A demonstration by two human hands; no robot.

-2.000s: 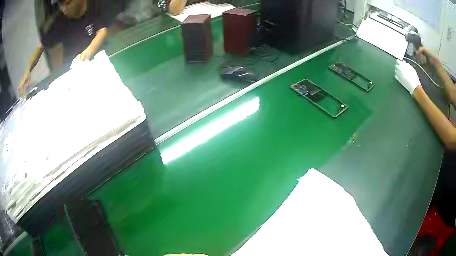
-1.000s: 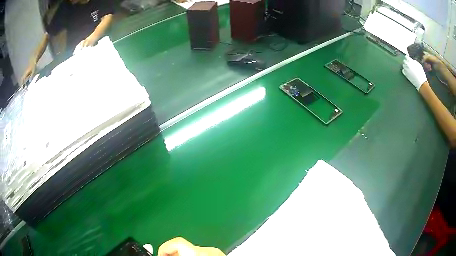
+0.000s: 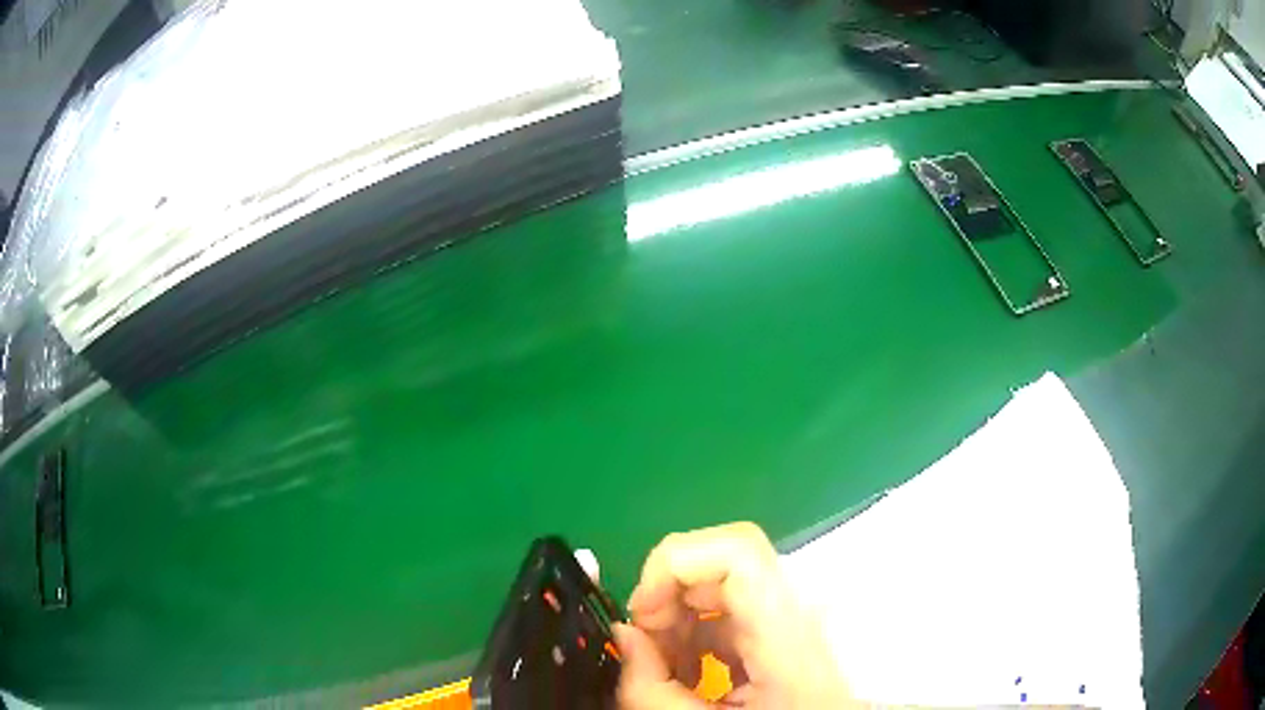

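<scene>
A black phone middle frame (image 3: 548,645) is held up and tilted at the bottom centre, cut off by the picture's edge. Of my left hand only a white-covered fingertip (image 3: 588,563) shows behind the frame's upper right edge; the rest is hidden. My right hand (image 3: 735,624) is bare, with thumb and fingers curled at the frame's right edge. A small orange sliver shows by the thumb tip; whether the fingers pinch it is unclear. The orange parts tray (image 3: 430,696) shows at the bottom edge and through the gap in my right fingers.
Two phone frames (image 3: 992,233) (image 3: 1113,201) lie on the green belt at right, another (image 3: 52,527) at far left. A tall dark stack (image 3: 375,229) topped with white sheets stands at upper left. A white sheet (image 3: 999,555) lies at lower right, with small dark specks.
The view has turned left and down. The held frame and my right hand show more fully, with the fingers now at its edge. The other people have left view; the far-left frame shows clearly.
</scene>
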